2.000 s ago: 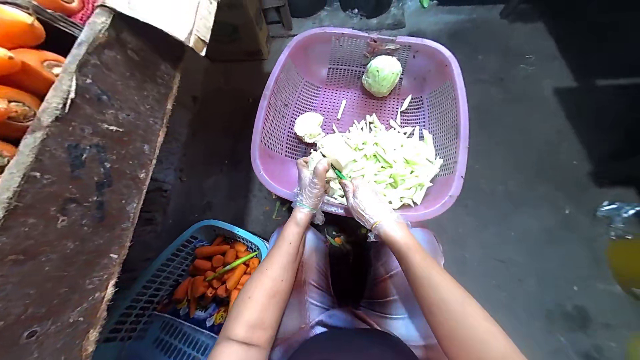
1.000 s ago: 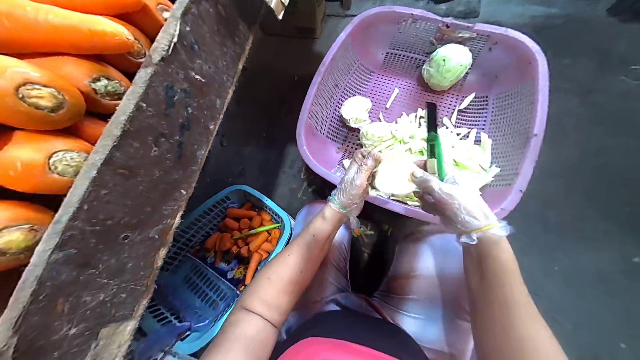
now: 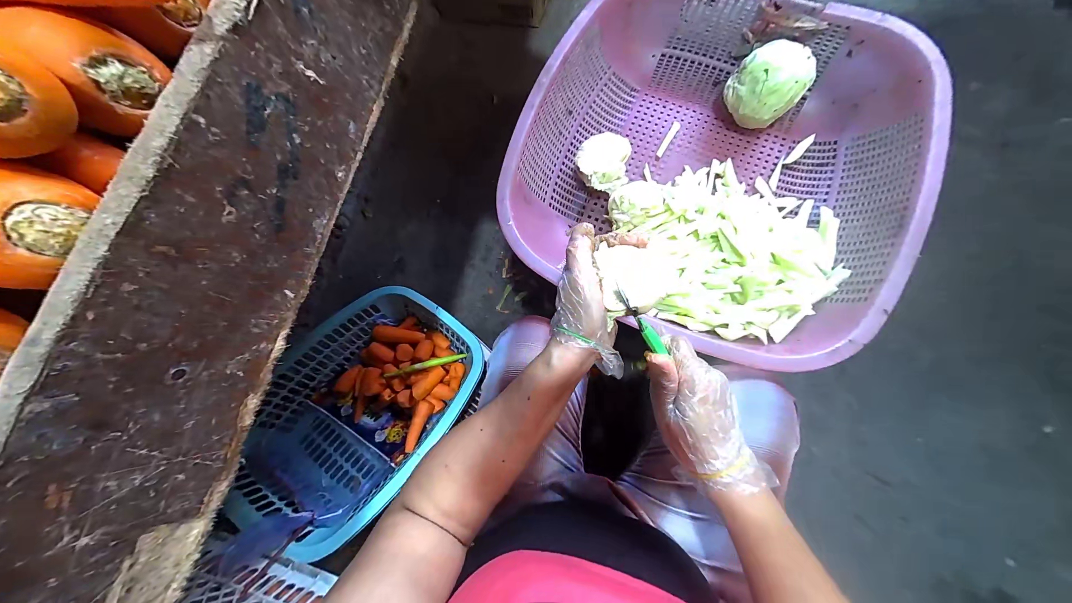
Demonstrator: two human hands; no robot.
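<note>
My left hand [image 3: 584,293], in a clear plastic glove with a green band, holds a pale piece of cabbage [image 3: 638,272] over the near rim of a pink plastic basket [image 3: 517,201]. My right hand [image 3: 699,410], gloved with a yellow band, grips the green handle of a knife [image 3: 651,335]; its blade meets the lower side of the piece. Pale green cut strips [image 3: 745,251] are heaped in the basket beside my left hand. A cut chunk [image 3: 603,161] lies at the basket's left, and a round cabbage [image 3: 769,84] rests near its far side.
A blue plastic basket [image 3: 473,352] with carrot pieces [image 3: 427,381] and a green stalk stands on the floor at left. Above it, a wooden board [image 3: 226,218] edges a pile of large carrots [image 3: 92,67]. A white crate [image 3: 293,582] shows at the bottom left.
The knife, earlier upright over the strips with its blade pointing away, now has its blade against the piece in my left hand. My right hand has drawn back toward my lap. The view has shifted.
</note>
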